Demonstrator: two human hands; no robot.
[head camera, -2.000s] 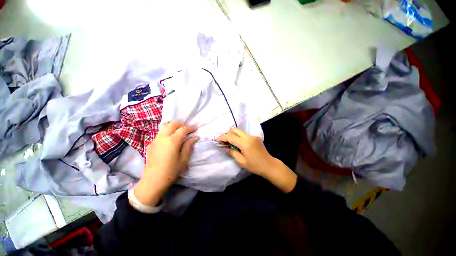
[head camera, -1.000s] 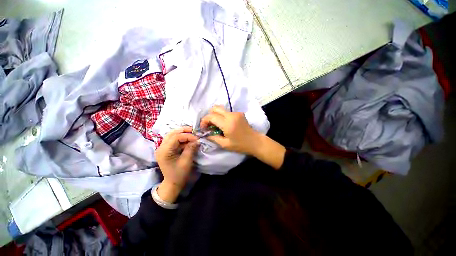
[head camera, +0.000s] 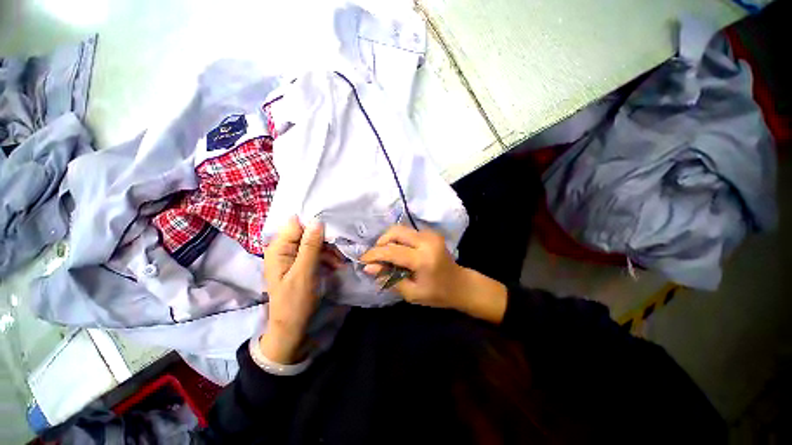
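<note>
A light grey work jacket (head camera: 347, 156) lies open on the table, inside showing, with red-and-white check lining (head camera: 234, 191), a dark navy label (head camera: 227, 131) and a dark piped seam. My left hand (head camera: 293, 274) pinches the jacket's cloth between thumb and fingers near the table's front edge. My right hand (head camera: 417, 268) is just right of it, at the same stretch of cloth. Small dark thread snips (head camera: 393, 276) show under its fingers, mostly hidden in the palm. Whether a loose thread is there is too small to tell.
Crumpled grey jackets (head camera: 43, 156) lie on the table at the left. A white pad (head camera: 74, 378) is at the left table edge. Grey garments fill a red crate (head camera: 161, 391) below left. More grey jackets (head camera: 660, 174) hang over a red crate at right, beyond the table edge.
My hands came together at the cloth, then moved slightly apart. The dark snips now show lower under my right fingers. The jacket's front part has been pulled flatter, showing more of the piped seam.
</note>
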